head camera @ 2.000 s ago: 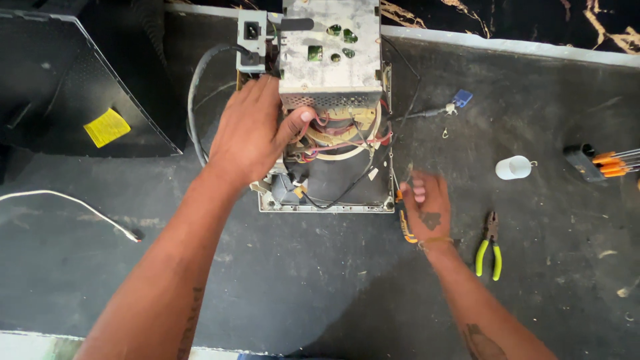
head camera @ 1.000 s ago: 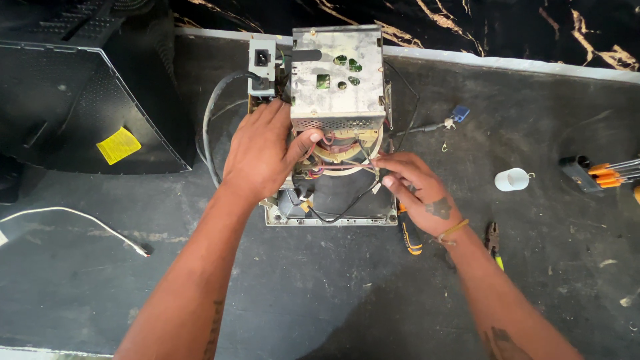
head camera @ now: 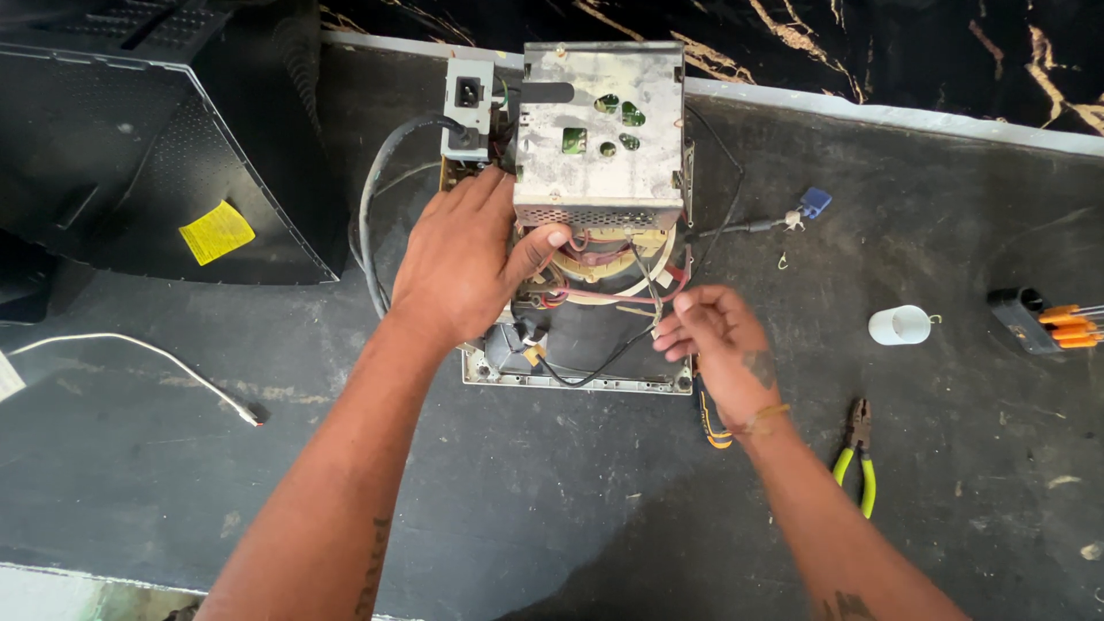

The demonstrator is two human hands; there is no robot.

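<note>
An opened CRT monitor chassis stands at the top centre, with a perforated metal shield (head camera: 595,129) over its rear and a grey power socket bracket (head camera: 468,99) beside it. My left hand (head camera: 466,250) rests on the chassis's left side, its thumb at the shield's lower edge; its fingertips are partly hidden. At the lower right of the chassis is my right hand (head camera: 720,341), its fingertips at a thin wire (head camera: 657,302); whether they pinch it is unclear. Below the shield run pink and black wires around the tube. A yellow-and-black handled tool (head camera: 712,418) lies partly under my right hand.
A black monitor housing (head camera: 259,172) with a yellow label stands at the left, near a white cable (head camera: 155,345). Green-handled pliers (head camera: 856,457), a small white container (head camera: 900,325), a holder of orange-handled screwdrivers (head camera: 1022,319) and a blue connector (head camera: 814,203) lie at the right.
My right hand went from the tool beside the chassis up to the wires below the shield, and is now slightly lower and further right. My left hand has stayed on the chassis.
</note>
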